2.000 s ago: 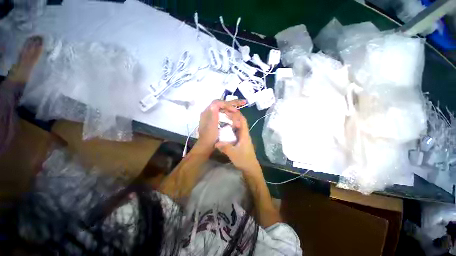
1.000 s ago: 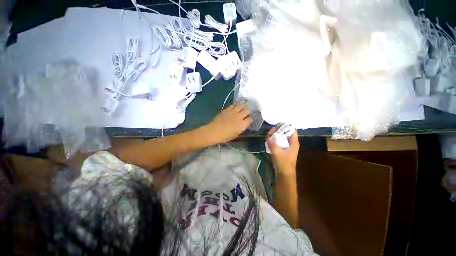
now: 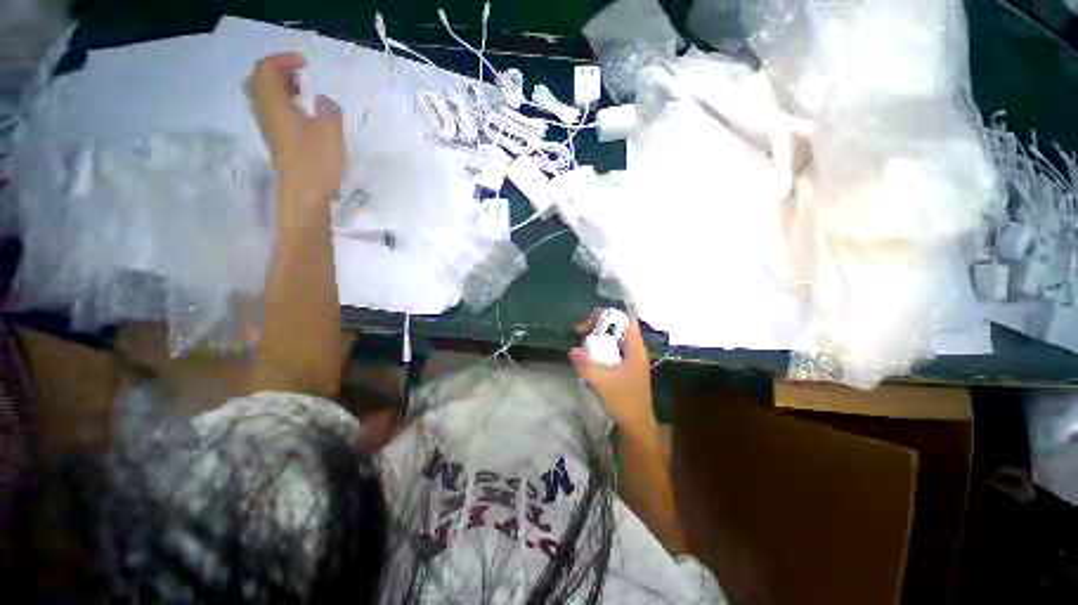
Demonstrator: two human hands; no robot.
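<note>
My right hand (image 3: 617, 360) grips a white power adapter (image 3: 605, 347) with its white cord bundled against it, at the bench's front edge. My left hand (image 3: 302, 118) is stretched over the white sheet (image 3: 396, 278) at the left, thumb and fingers apart; the bright background hides whether it holds anything. A heap of white adapters (image 3: 528, 180) with coiled cords (image 3: 455, 116) lies mid-bench. A small clear bubble bag (image 3: 494, 274) lies in front of the heap. A thin pale wire (image 3: 508, 349) hangs at the bench edge by my lap.
Clear bags (image 3: 136, 225) are heaped at left. A large, overexposed stack of milky bags (image 3: 709, 213) lies at right. More adapters with cords (image 3: 1017, 254) are at far right. A brown carton (image 3: 816, 473) stands below the bench edge. A cord's plug end (image 3: 408, 340) hangs over the edge.
My left hand has moved from the middle edge to the upper left. My right hand has shifted slightly left, still gripping the adapter. A small bubble bag now shows in front of the adapter heap.
</note>
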